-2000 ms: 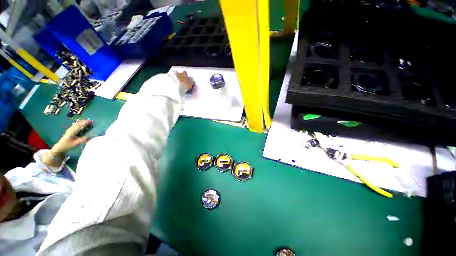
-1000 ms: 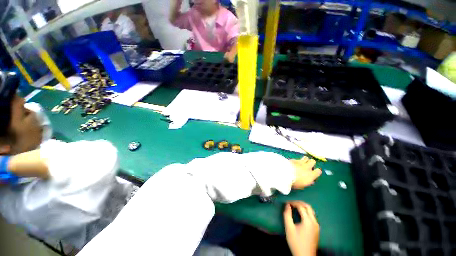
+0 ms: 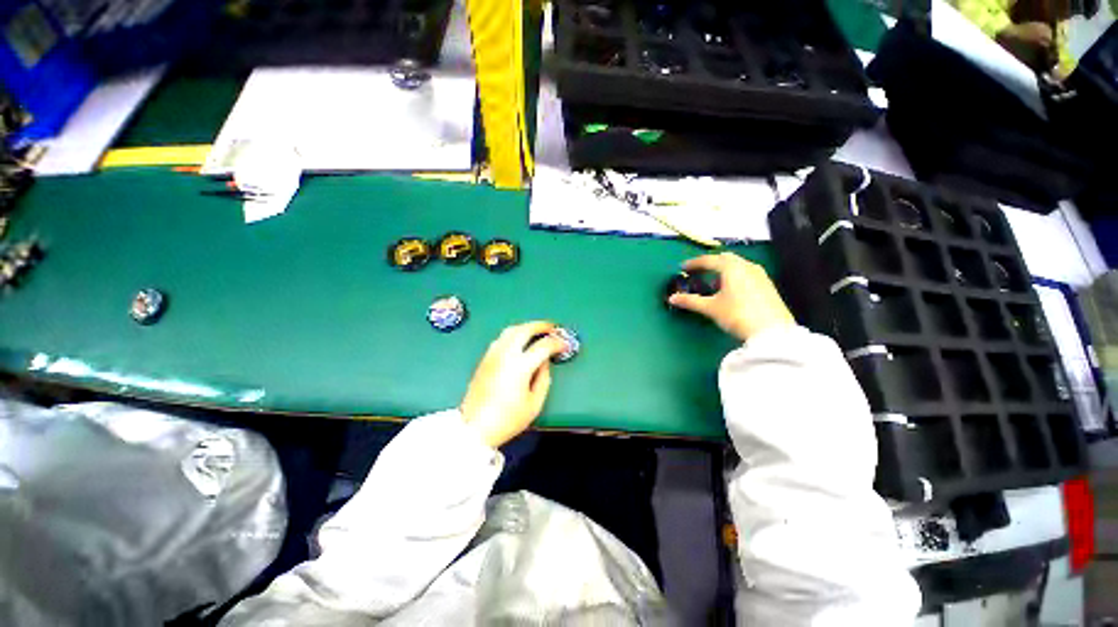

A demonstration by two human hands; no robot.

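My left hand (image 3: 513, 382) has its fingertips on a silver speckled inner module (image 3: 564, 343) on the green mat. My right hand (image 3: 736, 300) holds a dark round watch case (image 3: 692, 289) between thumb and fingers at the right of the mat. Another silver and blue speckled module (image 3: 446, 312) lies left of my left hand. Three gold-faced subassemblies (image 3: 456, 249) lie in a row behind it. The fingers partly hide both held pieces.
A black foam parts tray (image 3: 901, 392) stands at the right. Stacked black trays (image 3: 717, 135) and a yellow post (image 3: 498, 98) are behind the mat. Yellow-handled pliers (image 3: 662, 218) lie on white paper. Another round module (image 3: 147, 305) lies far left, near a person's grey sleeve (image 3: 135, 490).
The view has turned down and to the right. Both hands have moved apart on the mat; the left is now at a silver module and the right has a dark round case.
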